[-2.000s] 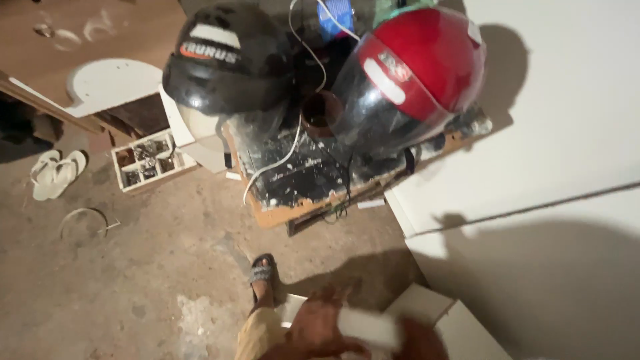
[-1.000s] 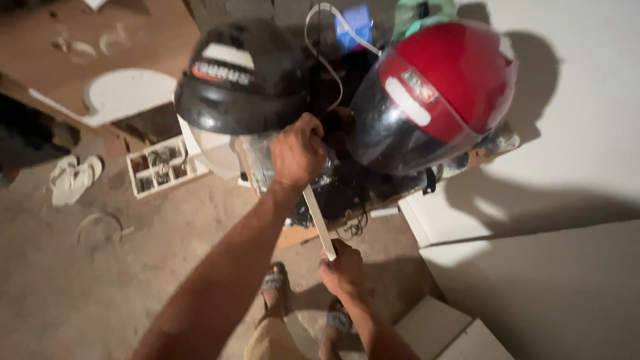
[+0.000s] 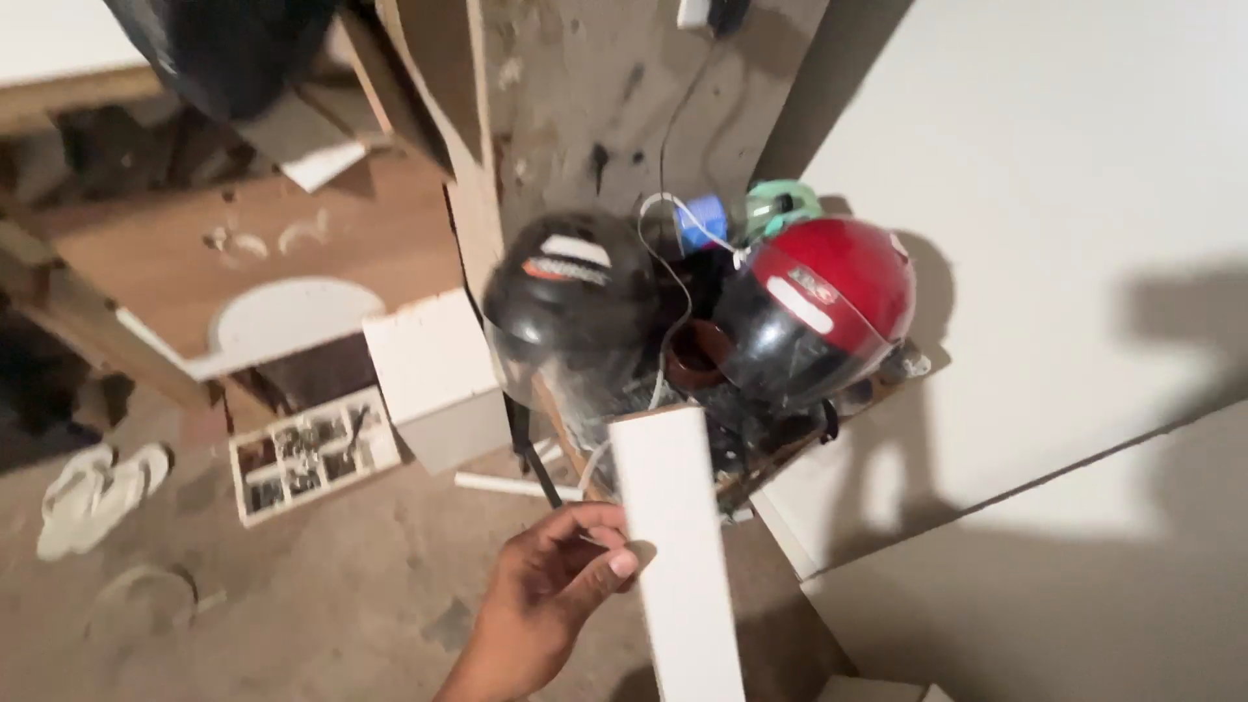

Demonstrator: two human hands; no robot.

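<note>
A long white board strip (image 3: 673, 556) with a bare brown end rises from the bottom edge of the view, its upper end in front of the low stand. My left hand (image 3: 561, 595) is at the strip's left edge, thumb and fingers closed on it; the fingertips are partly hidden at the edge. My right hand is not in view, and the strip's lower end is cut off by the frame. Behind the strip, a black helmet (image 3: 575, 292) and a red helmet (image 3: 838, 283) with a dark visor rest on the paint-spotted stand (image 3: 565, 429).
A white compartment box (image 3: 317, 453) of small hardware lies on the floor beside a white box-like piece (image 3: 439, 370). Pale flip-flops (image 3: 102, 497) lie at the left. A white cable (image 3: 682, 283) runs between the helmets. Large white panels (image 3: 1024, 244) stand at the right.
One second ago both hands were in view at a narrow white strip over the stand; now only my left hand shows, lower, at the strip's broad face. The view has shifted upward.
</note>
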